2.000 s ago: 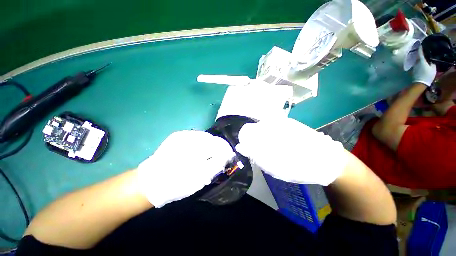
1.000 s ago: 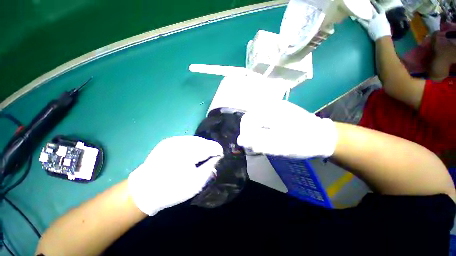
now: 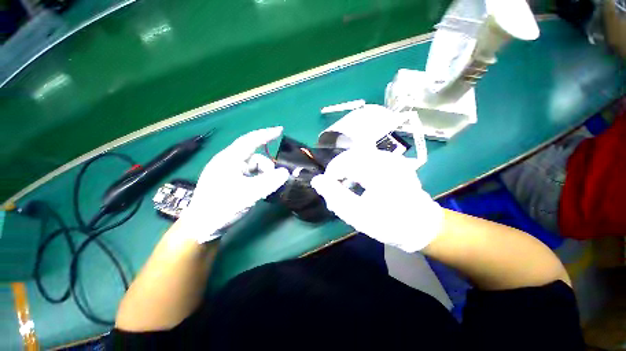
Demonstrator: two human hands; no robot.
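The white camera body (image 3: 364,126) lies on its side in front of me. Its open black housing (image 3: 302,195) points toward me, with thin orange and red wires at the opening. My gloved left hand (image 3: 237,179) is at the housing's left side, thumb and index finger spread around a thin red wire; whether it grips anything is unclear. My gloved right hand (image 3: 384,193) holds the housing's right side, its fingertips at the opening. The circuit board module (image 3: 173,199) lies face-up on the bench, partly hidden behind my left hand.
A black electric screwdriver (image 3: 152,171) and its looped cord (image 3: 74,264) lie at the left. Another white camera unit (image 3: 456,72) stands behind the body. The green conveyor (image 3: 226,51) runs along the far side. A person's red sleeve (image 3: 597,185) shows at right.
My view has shifted, showing more conveyor and cord. My left hand's fingers have spread and moved off the housing's middle. The module is now partly covered by my left hand.
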